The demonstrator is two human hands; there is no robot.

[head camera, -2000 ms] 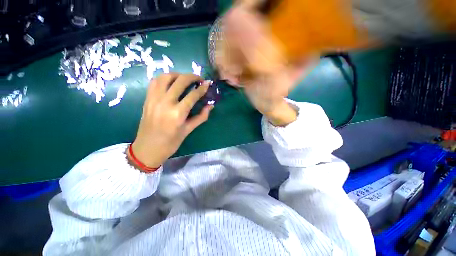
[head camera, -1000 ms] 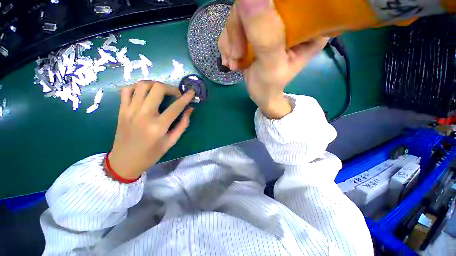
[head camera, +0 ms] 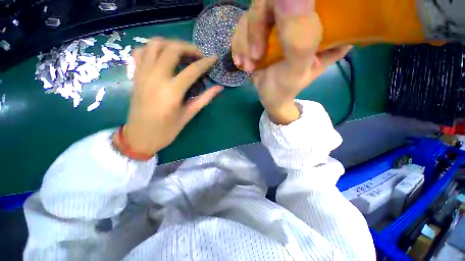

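Note:
My right hand (head camera: 283,56) is shut on the orange electric screwdriver (head camera: 367,23), its black nose over the round screw dish (head camera: 216,30) full of small grey screws. My left hand (head camera: 160,92) is blurred, with thumb and index finger spread beside the dish. A dark round unit (head camera: 196,89) shows in part under the left fingers; whether they touch it is not clear. A pile of silver-white metal pieces (head camera: 76,69) lies on the green bench to the left of my left hand.
The black blister tray (head camera: 76,23) runs along the top left. Black stacked trays (head camera: 420,81) stand at the right. A black cord (head camera: 352,97) curves beside my right sleeve. Blue bins with white boxes (head camera: 380,191) are below the bench edge at right.
The view has shifted. My left hand has moved up and right over the round unit, its fingers spreading. My right hand keeps the screwdriver, now with its nose at the screw dish.

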